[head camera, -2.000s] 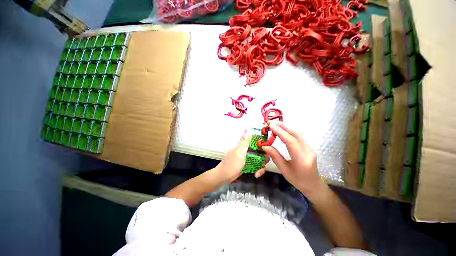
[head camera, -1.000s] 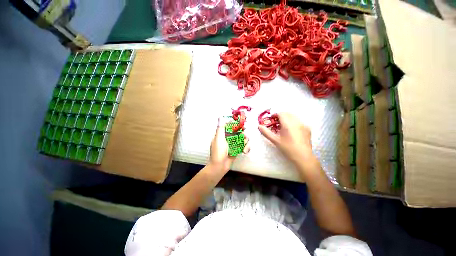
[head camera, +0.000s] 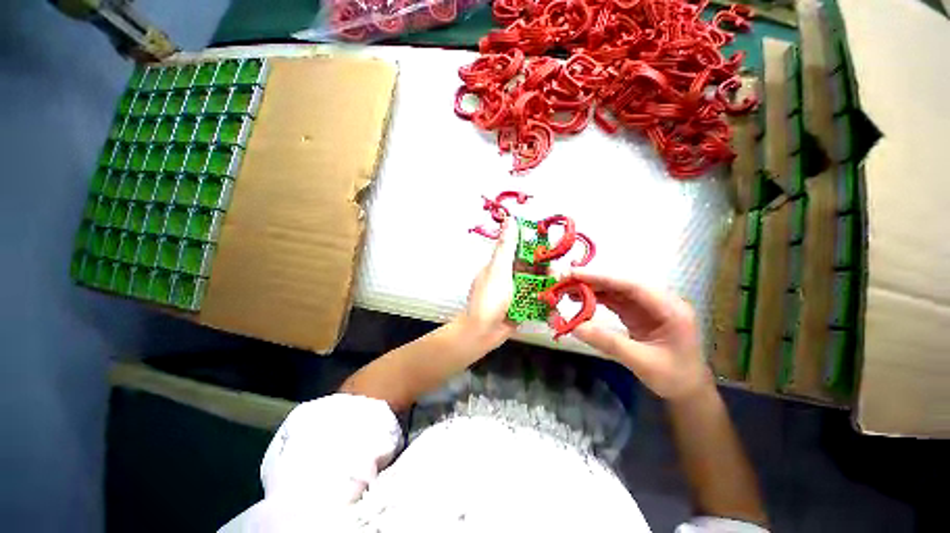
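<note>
My left hand (head camera: 492, 286) holds a green block (head camera: 531, 297) with a dotted face, in two sections, over the front edge of the white mat. One red C-shaped part (head camera: 557, 238) stands on the block's upper section. My right hand (head camera: 648, 331) grips a second red C-shaped part (head camera: 578, 306) between thumb and fingers, its end at the right side of the lower section. Whether that end is seated cannot be told. Loose red parts (head camera: 502, 207) lie on the mat behind my left hand, and another shows just right of the block's upper section.
A red heap (head camera: 615, 78) lies on the white mat (head camera: 417, 208), with a plastic bag of red parts (head camera: 385, 15) behind. At left, bare green blocks (head camera: 167, 177) sit on cardboard (head camera: 297, 208). At right stands a layered stack of cardboard and blocks (head camera: 802, 250).
My right hand has taken a red part from the mat and moved it toward me, to the block's lower section. My left hand has moved slightly right with the block, which still bears one red part.
</note>
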